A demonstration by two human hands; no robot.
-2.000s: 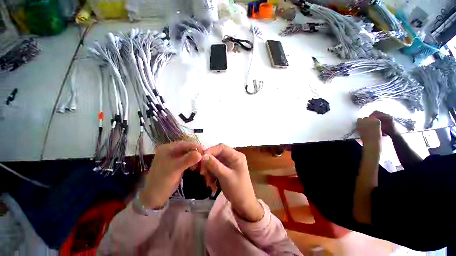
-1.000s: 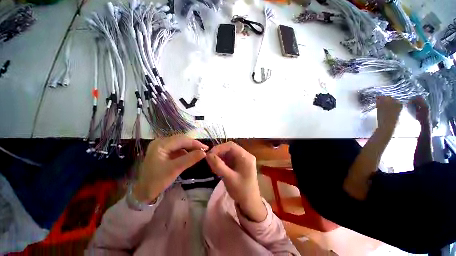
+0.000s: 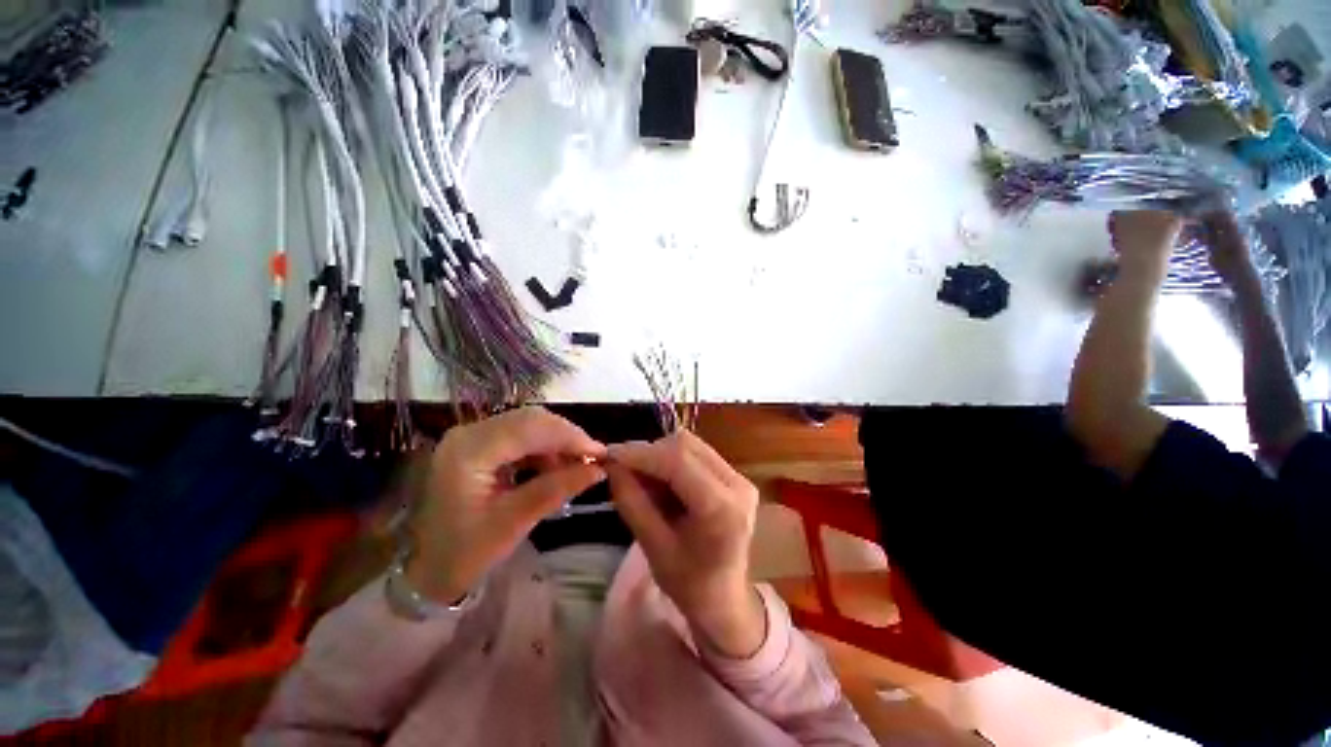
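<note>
My left hand (image 3: pixel 489 489) and my right hand (image 3: pixel 686 511) meet fingertip to fingertip above my lap, just in front of the table edge. A tiny light piece is pinched between them, too small to name. Thin loose wires (image 3: pixel 669 382) fan up behind my right hand's fingers over the table edge. The cable they belong to is mostly hidden by my hands. A large harness bundle (image 3: pixel 423 161) lies to the left, its thin dark and purplish wire ends towards the table edge. A cable with an orange band (image 3: pixel 279 267) lies at its left.
Two phones (image 3: pixel 670 97) (image 3: pixel 864 99), a black cord (image 3: pixel 747 48) and a hooked white cable (image 3: pixel 769 161) lie at the back. Small black pieces (image 3: pixel 552 293) and a dark heap (image 3: pixel 974 289) lie nearer. Another person's arms (image 3: pixel 1121 329) reach over bundles at right. Red stools stand below.
The loose wires now stand fanned behind my right hand, farther right than a second ago. My fingertips stay together. The neighbour's hands have moved farther back over the bundles. The view has shifted slightly.
</note>
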